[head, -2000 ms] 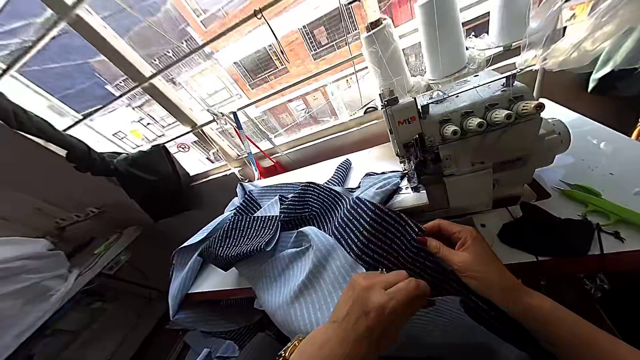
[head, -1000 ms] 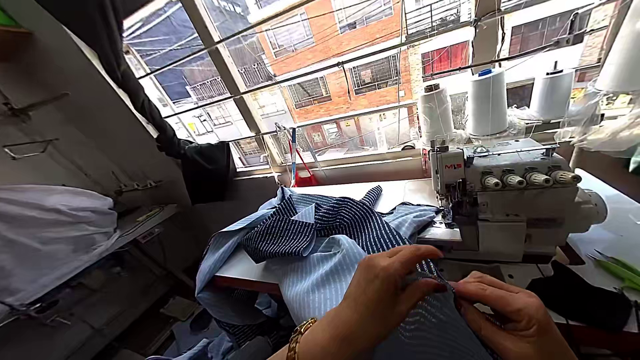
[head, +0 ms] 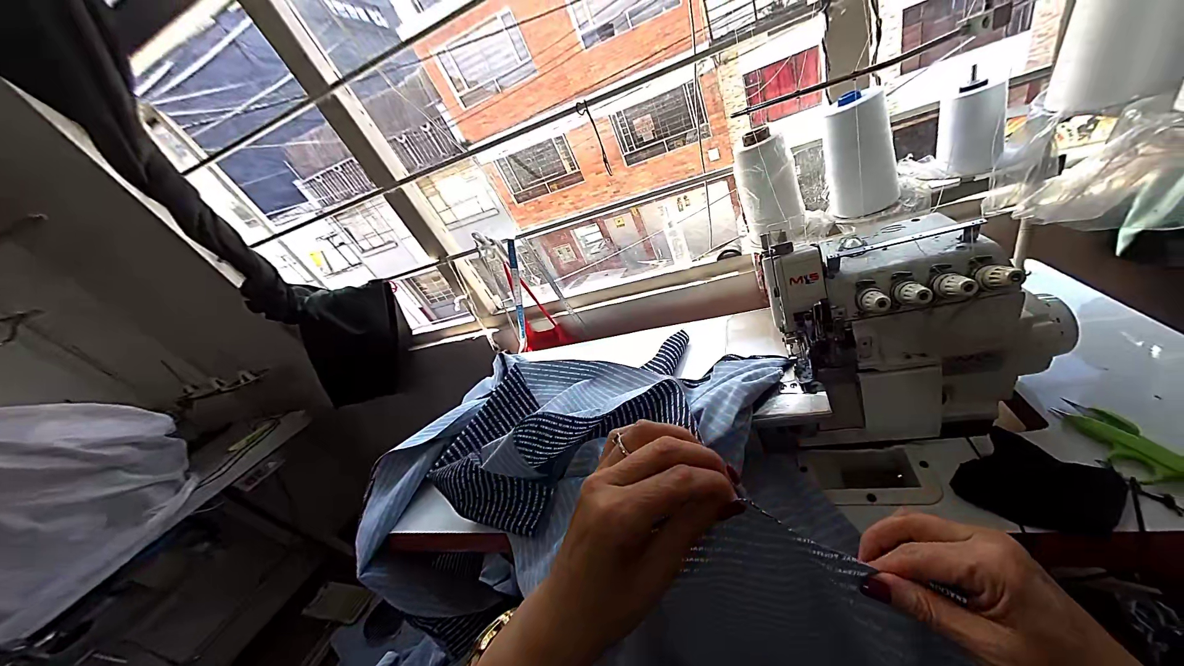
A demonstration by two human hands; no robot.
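Striped fabric (head: pixel 573 407), light blue with dark navy pieces, lies bunched on the white table and hangs over its front edge. My left hand (head: pixel 647 509), wearing a ring, pinches an edge of the cloth near the middle of the view. Lower right, my right hand (head: pixel 953 583) grips the same edge, which is stretched taut between the two hands. Part of the light blue cloth reaches the presser foot area of an overlock sewing machine (head: pixel 916 324), just behind my hands. Whether it lies under the foot cannot be told.
White thread cones (head: pixel 860 157) stand above the machine. Green-handled scissors (head: pixel 1124 439) and a black cloth (head: pixel 1036 481) lie at the right. A red and blue item (head: pixel 536 319) stands by the barred window. White cloth (head: pixel 83 499) covers something at the left, near a dark curtain (head: pixel 351 342).
My hands were close together one second ago and are now farther apart, with the fabric edge stretched between them. The dark striped cloth held two seconds ago has shifted. The view has swung.
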